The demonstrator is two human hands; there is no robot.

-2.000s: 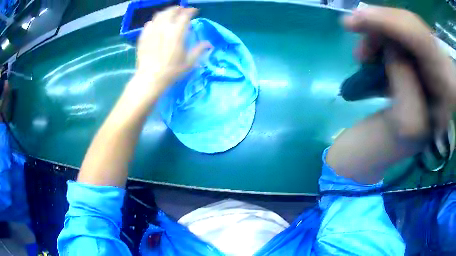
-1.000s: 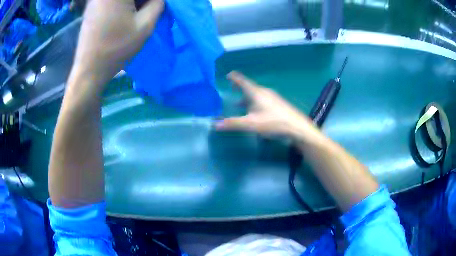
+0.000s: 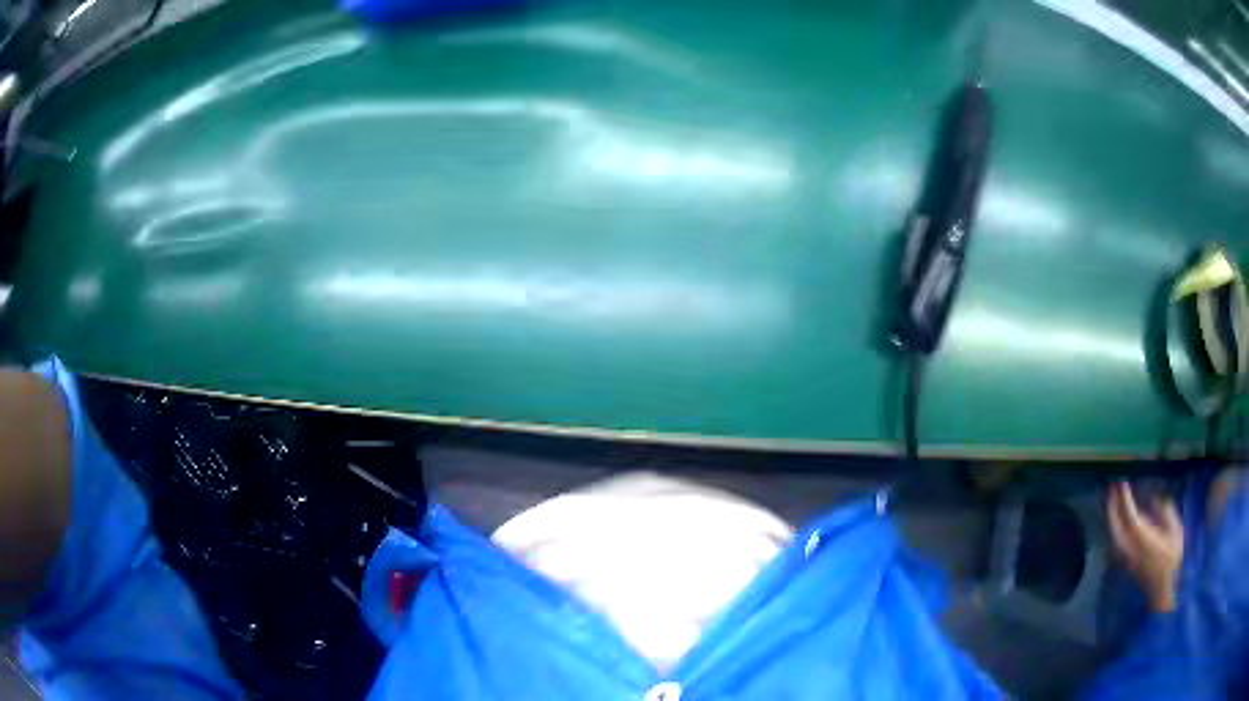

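A black electric screwdriver (image 3: 942, 226) lies on the green bench mat (image 3: 548, 356), right of centre. Its cord runs down to the near edge. Only my left forearm shows at the left edge; the left hand itself is cut off. My right hand is not in view. The blue cap seen earlier cannot be made out. A blue object (image 3: 432, 7) is cut off by the top edge, and I cannot tell what it is.
A tape roll (image 3: 1205, 329) with a yellowish loose end lies at the far right. Another person's hand (image 3: 1151, 541) and blue sleeve show at lower right. Black trays or crates (image 3: 233, 507) are below the bench at lower left. A white edge (image 3: 1164, 55) curves at upper right.
The blue cap has been lifted off the bench and has left the view. The screwdriver, held two seconds ago, lies on the mat. Both my hands have moved out of the picture.
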